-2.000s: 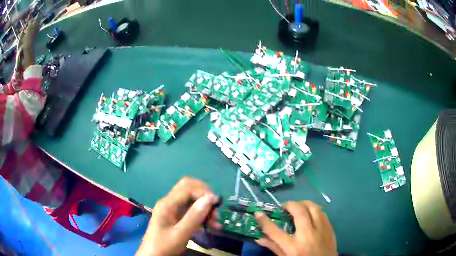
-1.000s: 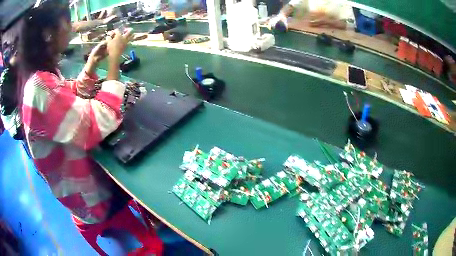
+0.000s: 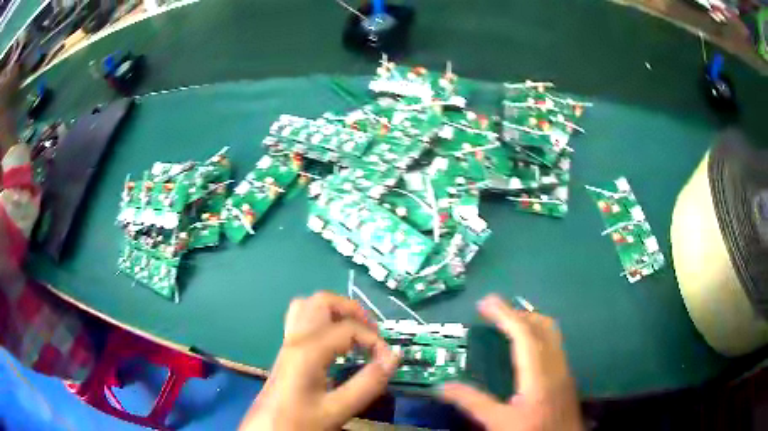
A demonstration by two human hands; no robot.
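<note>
A green circuit board panel (image 3: pixel 438 353) with white and silver parts lies at the table's near edge, between my hands. Thin white leads stand out from its far side. My left hand (image 3: pixel 324 358) is over the panel's left part, thumb and fingertips together at its surface; whether anything small is pinched there cannot be told. My right hand (image 3: pixel 526 370) is at the panel's right end, slightly blurred, thumb and fingers spread apart with nothing seen between them. Its thumb is near the panel's lower right corner; contact is unclear.
A large heap of circuit boards (image 3: pixel 379 219) lies beyond my hands, a smaller heap (image 3: pixel 173 210) to the left. A single board (image 3: pixel 627 227) and a foam tape roll (image 3: pixel 703 252) are at right. A black slab (image 3: pixel 80 177) and a person's checked sleeve (image 3: pixel 21 202) are at far left.
The view turned up and left, with my hands out of sight, then came back down. Two seconds ago my right fingers were on the panel; now they are spread beside it.
</note>
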